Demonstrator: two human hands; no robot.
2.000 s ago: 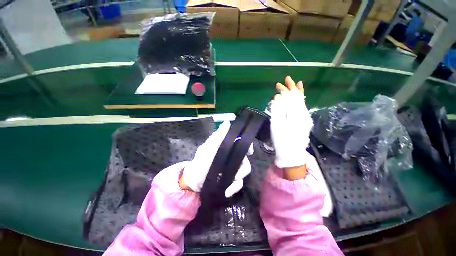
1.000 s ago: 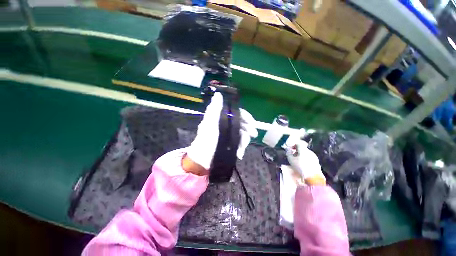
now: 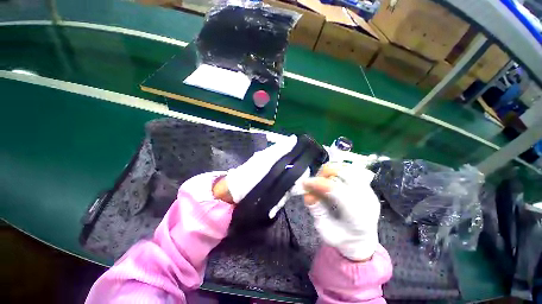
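Note:
Black over-ear headphones (image 3: 274, 189) are held tilted above a dark dotted sheet (image 3: 258, 264). My left hand (image 3: 261, 169), in a white glove, grips them around the band. My right hand (image 3: 344, 205), in a white glove with bare fingertips, is close to the right side of the headphones. Its fingers are bent together and blurred; whether they hold a wipe or touch the headphones I cannot tell. A bottle with a dark metallic cap (image 3: 343, 143) stands behind my right hand, mostly hidden.
A folded dotted pouch (image 3: 134, 184) lies at left. A crinkled clear bag with black items (image 3: 440, 196) lies at right. On the far stand (image 3: 208, 105) are a film-wrapped black item (image 3: 243, 38), a white pad (image 3: 218, 80) and a pink-red round-topped object (image 3: 261, 98). Cardboard boxes (image 3: 347, 44) stand behind.
My right hand has moved from beside the bottle to the headphones. My left hand has lowered and tilted the headphones, uncovering the pink-red object.

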